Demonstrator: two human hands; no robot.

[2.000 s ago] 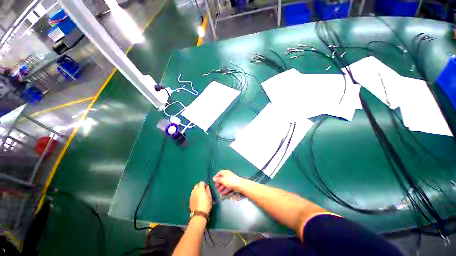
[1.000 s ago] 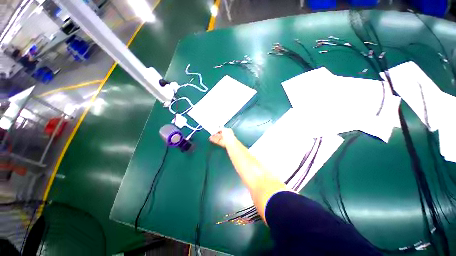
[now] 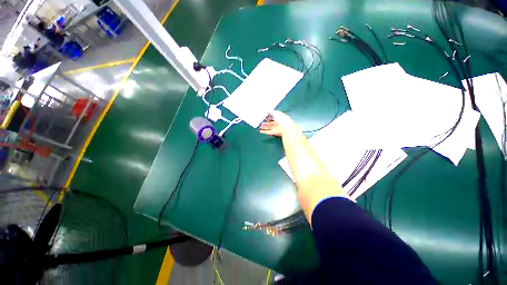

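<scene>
My right hand (image 3: 273, 124) is stretched out over the green bench at the near corner of a white sheet (image 3: 263, 92). Its fingers are bent and small in view; thin black cable (image 3: 333, 118) curves on the bench close by, and I cannot tell whether the fingers hold any. My left hand is out of view. A bundle of black cables with coppery and silvery tips (image 3: 272, 227) lies near the front edge, partly under my right forearm. Thin black strands (image 3: 236, 183) run down over that edge.
A small purple-grey fan or lamp (image 3: 205, 132) and white cords (image 3: 215, 113) are by the white post (image 3: 167, 47). More sheets (image 3: 408, 106) and black cables (image 3: 482, 189) lie to the right. A black pedestal fan (image 3: 61, 239) stands at the lower left.
Two seconds ago both hands were together near the bench's front edge. Since then my left hand has left the picture and my right hand has reached forward to the sheet. The view has shifted.
</scene>
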